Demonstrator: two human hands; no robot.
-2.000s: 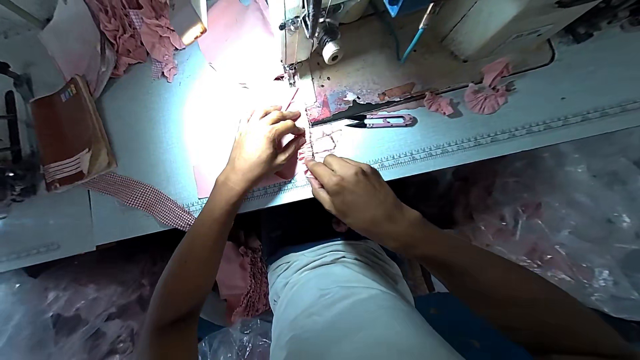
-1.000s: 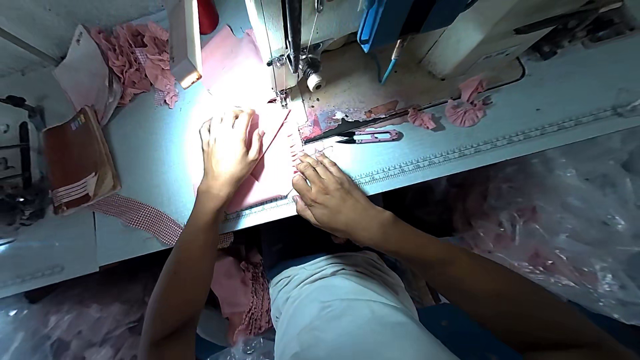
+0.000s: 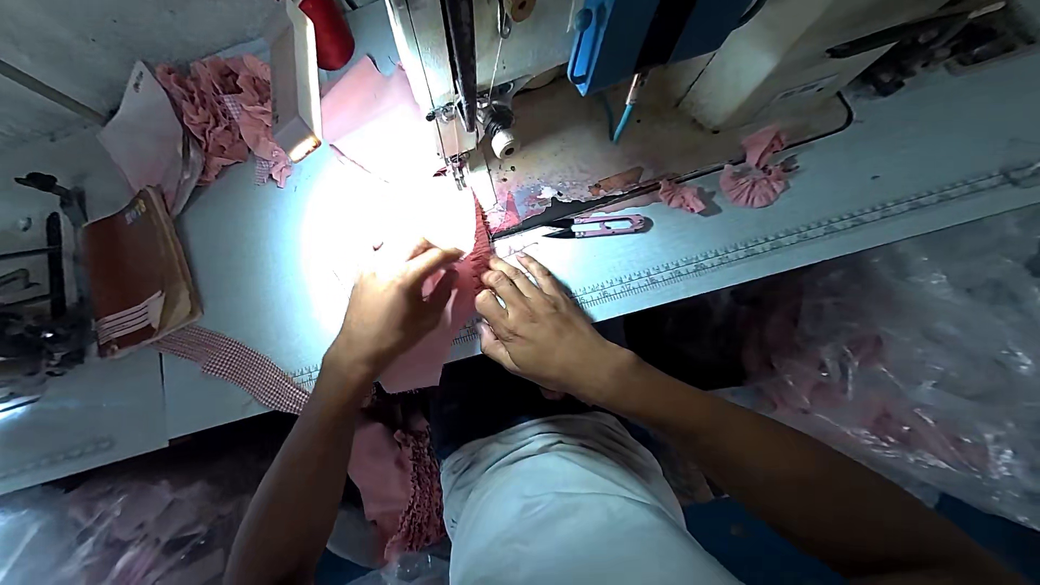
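Note:
Pink fabric (image 3: 422, 357) lies under the needle area of a sewing machine (image 3: 459, 166) and hangs over the table's front edge. A gathered, darker pink strip (image 3: 479, 244) runs along its right edge toward the presser foot. My left hand (image 3: 398, 301) is over the fabric, thumb and forefinger bent near the strip; whether they pinch cloth cannot be told. My right hand (image 3: 536, 317) rests with curled fingers at the strip's right side, fingertips on its edge and the table. Thread snips with a pink handle (image 3: 609, 226) lie just beyond the right fingers. Glare hides part of the fabric.
A worn brown notebook (image 3: 134, 276) lies at the left, a checked fabric strip (image 3: 236, 366) beside it. Ruffled pink pieces (image 3: 219, 106) and a red thread cone (image 3: 327, 32) are at the back left. Gathered scraps (image 3: 754, 183) lie right. A measuring tape (image 3: 731, 252) follows the front edge.
My left hand was spread flat on the fabric a second ago; now its fingers are bent near the gathered strip. My right hand stays beside the strip.

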